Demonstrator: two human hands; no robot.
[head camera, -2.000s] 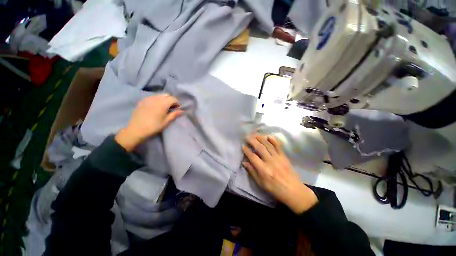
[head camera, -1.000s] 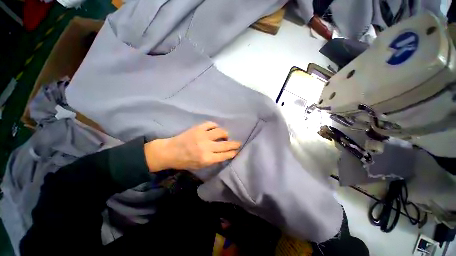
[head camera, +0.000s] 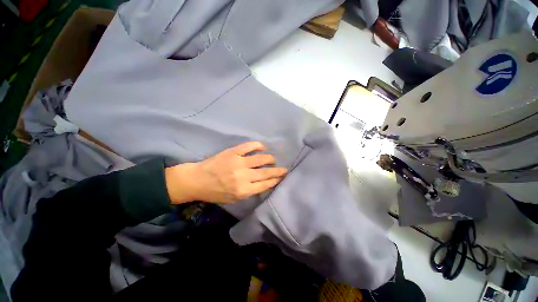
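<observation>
A light grey garment panel (head camera: 236, 112) lies across the white table and drapes over its front edge. It has frayed edges and straight dark lines or slits. My left hand (head camera: 236, 173) lies on the panel left of the needle area, fingers slightly apart, fingertips at a slit. My right hand is hidden; a dark sleeve shows at the panel's lower right edge. The presser foot and needle area (head camera: 377, 138) is in bright light beneath the off-white machine head (head camera: 454, 94), just right of the panel.
A grey scrap (head camera: 460, 197) with whitish thread lies right of the needle. Black looped handles and cord (head camera: 457, 253) lie below it. A tan block (head camera: 324, 22) is at the back, near grey cloth. A cardboard box (head camera: 71, 44) stands at the left with grey cloth (head camera: 65, 171).
The panel has been spread flatter since two seconds ago, and my right hand has gone from view beneath or behind it. My left hand has moved right. The view has shifted closer to the machine.
</observation>
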